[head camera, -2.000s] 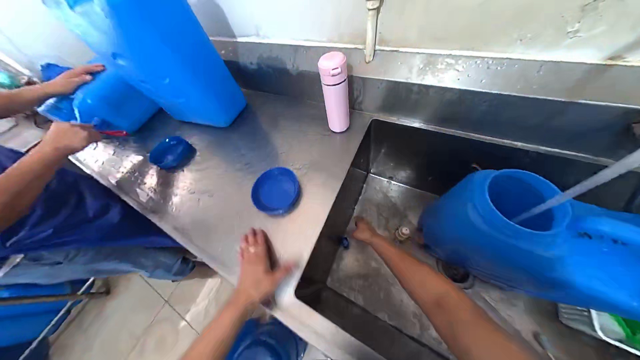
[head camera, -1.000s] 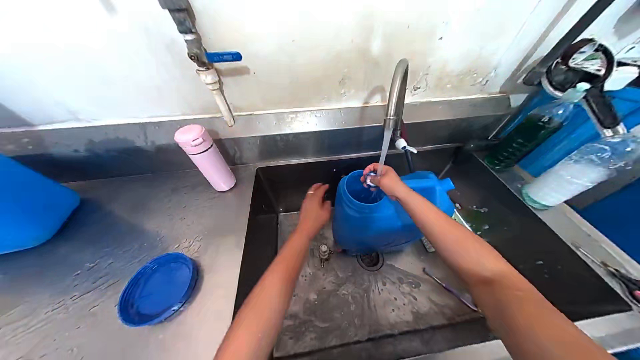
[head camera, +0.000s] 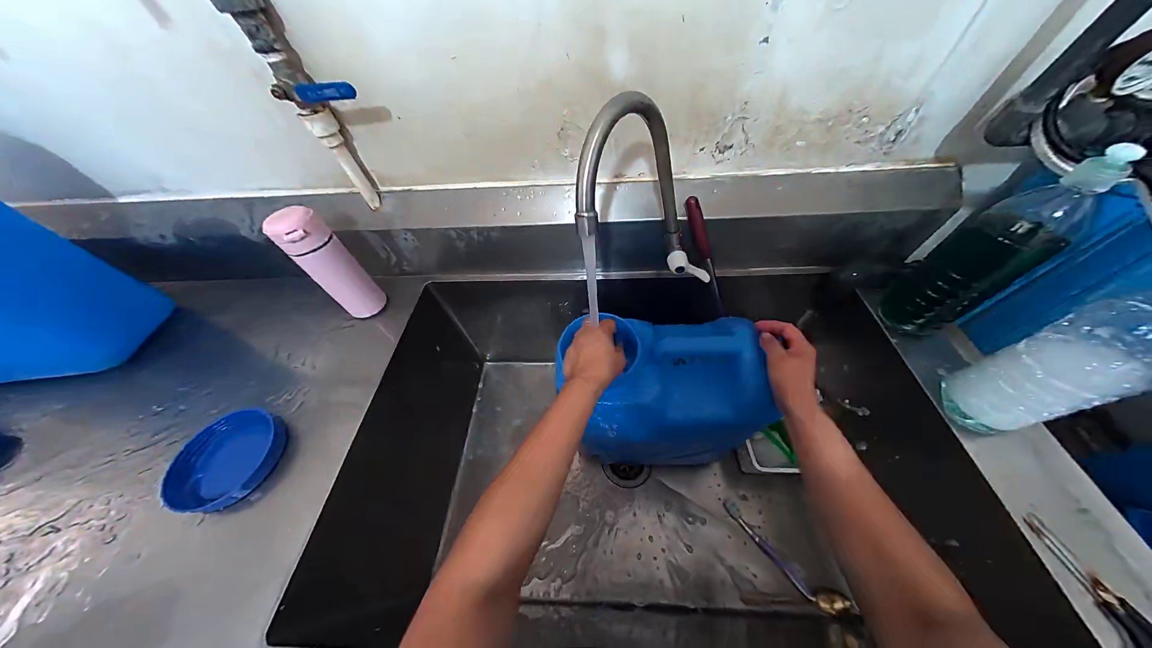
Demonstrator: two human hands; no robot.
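Note:
A blue plastic jerrycan (head camera: 684, 396) lies on its side in the steel sink (head camera: 504, 432), its round mouth toward the left. My left hand (head camera: 592, 355) is at the rim of that mouth, under the water running from the curved faucet (head camera: 630, 103); its fingertips are partly hidden inside the opening. My right hand (head camera: 790, 360) rests against the can's right end, fingers curled on its edge by the moulded handle. Whether the left hand holds a small thing cannot be seen. A round blue lid (head camera: 223, 461) lies on the counter left of the sink.
A pink bottle (head camera: 326, 261) stands behind the lid, and a large blue container (head camera: 63, 297) is at far left. A toothbrush (head camera: 765, 549) lies in the sink. Plastic bottles, one with green liquid (head camera: 981, 252) and one with whitish contents (head camera: 1053, 369), are at right.
My left hand has moved from the sink's left side to the can's mouth. My right hand has moved from the mouth to the can's right end. The view has shifted right since the earliest frame.

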